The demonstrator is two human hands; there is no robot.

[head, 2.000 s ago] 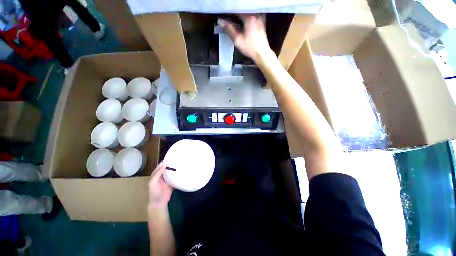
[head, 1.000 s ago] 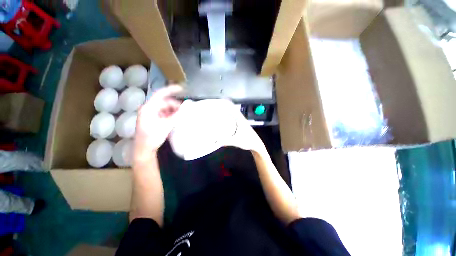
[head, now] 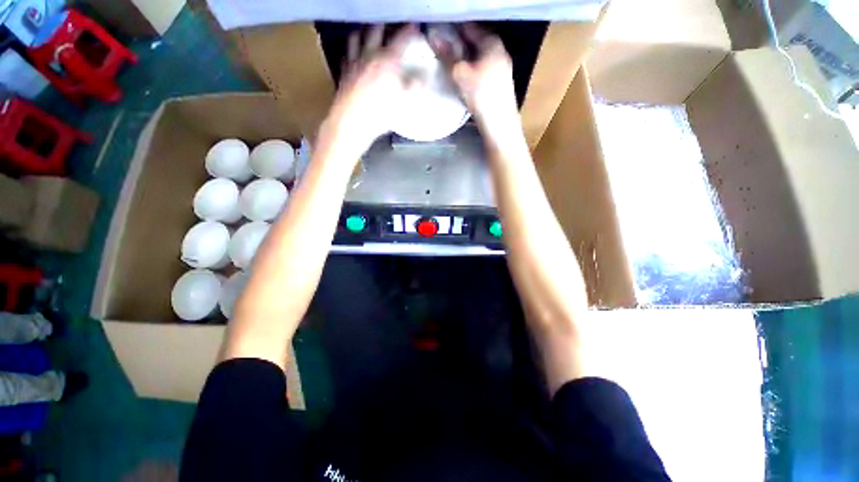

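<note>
A white plastic housing (head: pixel 429 115) is inside the machine opening, over the place of the fixture, which it hides. My left hand (head: pixel 379 83) is on the housing's left side and my right hand (head: pixel 482 75) is at its upper right side. Both hands are blurred and their fingertips are partly in the dark opening. Below is the grey machine bed (head: pixel 424 179). On the black panel are a red stop button (head: pixel 427 228) and green start buttons (head: pixel 355 223), the right one partly covered by my right forearm.
The left carton (head: pixel 151 339) holds white housings in rows, open ends up. The right carton (head: pixel 782 179) has shiny clear plastic inside. Cardboard side guards (head: pixel 556 75) frame the opening. A white surface (head: pixel 669 386) and green conveyor (head: pixel 815 377) lie right. Red stools (head: pixel 80 56) stand upper left.
The housing went from my left hand, low in front of me, to both hands, then forward into the machine opening. The bare fixture seen earlier is now covered.
</note>
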